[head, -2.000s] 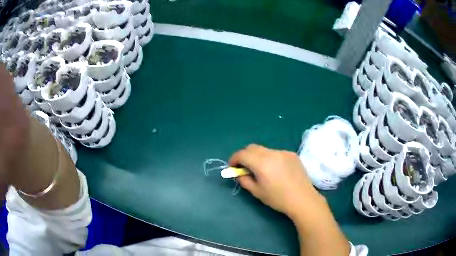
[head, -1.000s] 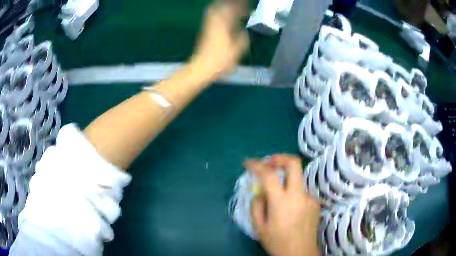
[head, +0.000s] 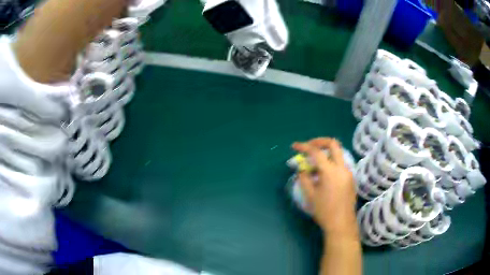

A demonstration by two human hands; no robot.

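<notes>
My right hand (head: 329, 185) is over the fluffy white bundle of rings (head: 301, 196) and hides most of it. Its fingers are bent, with something yellow (head: 304, 162) and a whitish tip at the thumb and forefinger; whether they grip a ring is too blurred to tell. A white camera body (head: 263, 24) with a black lens face is at the top centre, its round opening (head: 250, 59) hanging over the pale strip. My left forearm crosses the upper left; its hand is cut off by the top edge.
Tall columns of white housings with boards (head: 416, 196) stand on the right. More white stacks (head: 94, 156) stand on the left, partly behind my left sleeve. A grey post (head: 365, 48) rises by the pale strip (head: 199, 63), with a blue bin (head: 405, 24) behind it.
My left hand was beyond the pale strip and has moved left and out of the picture. The camera body has come further into view. My right hand stays at the bundle; the view has shifted.
</notes>
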